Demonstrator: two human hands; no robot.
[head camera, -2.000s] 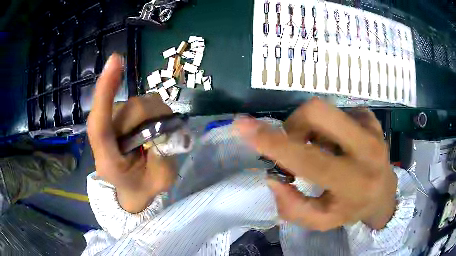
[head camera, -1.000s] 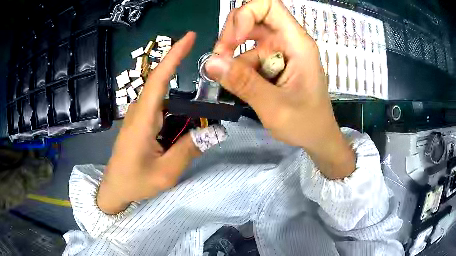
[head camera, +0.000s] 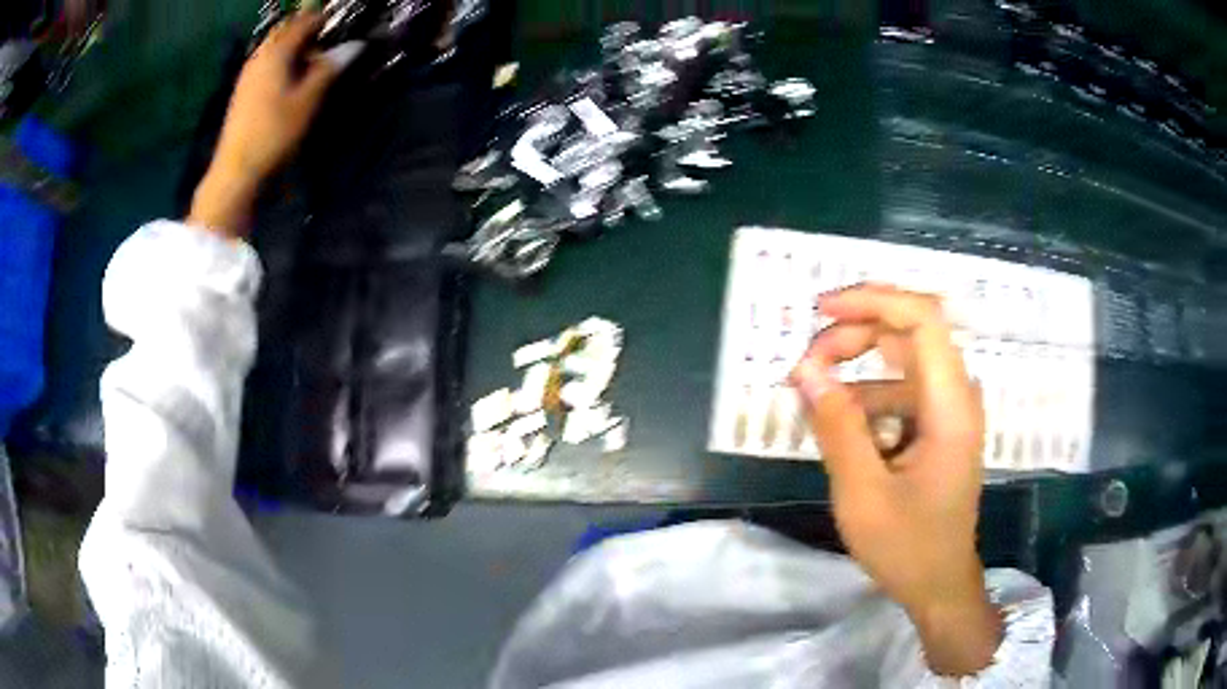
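Observation:
My left hand reaches to the far end of the black blister tray. It is blurred, and I cannot tell if its fingers hold anything. My right hand is over the white foam tray, thumb and fingertips curled close together. A small pale thing shows inside its curled fingers near the palm. Rows of narrow strips lie in the foam tray, partly hidden by the hand.
A loose pile of clear and metal ring parts lies on the green mat beyond the white pads. Machine parts stand at the lower right. A blue object is at the left edge.
My hands have moved apart, the left far forward over the black tray, the right over the foam tray. The black housing and clear ring part are no longer seen between them.

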